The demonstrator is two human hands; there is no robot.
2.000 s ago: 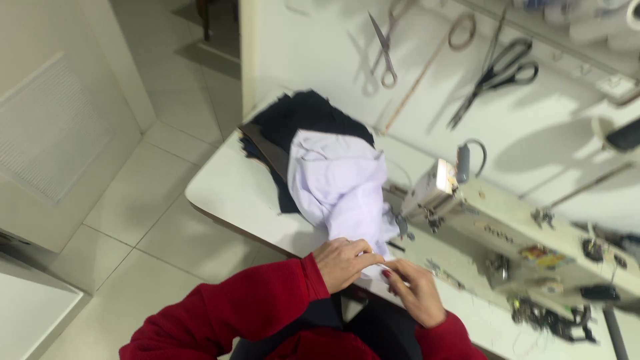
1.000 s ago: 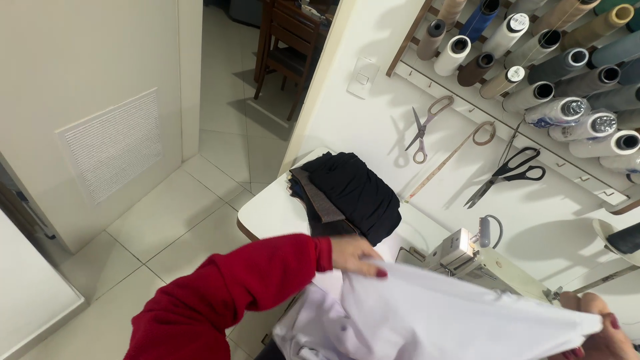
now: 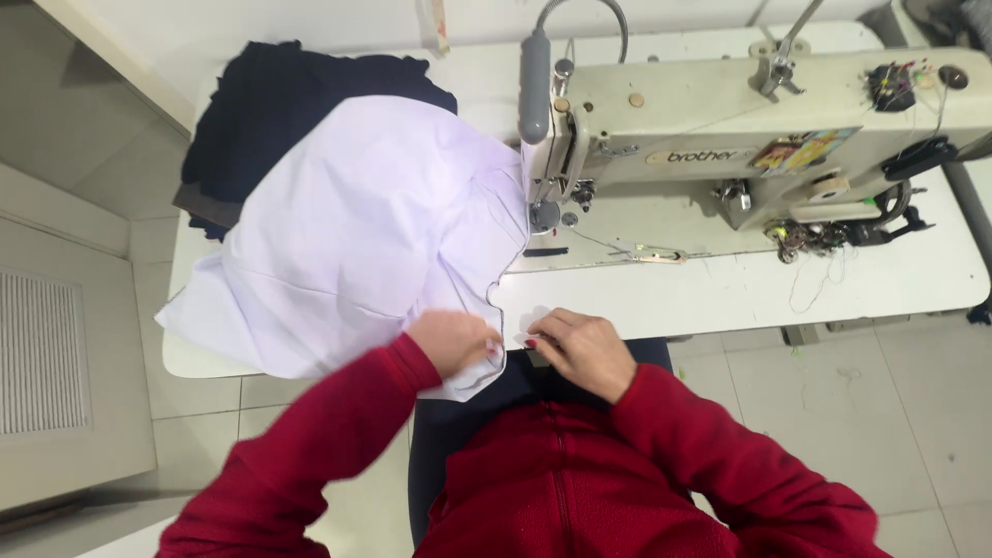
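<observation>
White fabric (image 3: 349, 225) with a dark-stitched edge lies spread over the left end of the sewing table (image 3: 744, 291) and partly over a pile of dark folded cloth (image 3: 310, 85). My left hand (image 3: 455, 341), slightly blurred, pinches the fabric close to its right edge, at the front of the table. Just right of that edge is my right hand (image 3: 585, 349), fingers curled; whether it holds anything cannot be told. Behind both hands stands a Brother sewing machine (image 3: 666, 155), and the fabric reaches up beside its needle area, where the needle itself is hard to make out.
Tweezers (image 3: 655, 254) and a small black strip (image 3: 545, 252) lie by the machine bed. A grey lamp (image 3: 535, 89) on a bent neck is at the machine head. Pins stick in a dark pincushion (image 3: 891, 85) on top. A vented door panel (image 3: 43, 353) is at far left.
The white fabric, held stretched between both hands a second ago, now lies on the table and the dark pile. My right hand has let it go from its far corner. The view has tilted down.
</observation>
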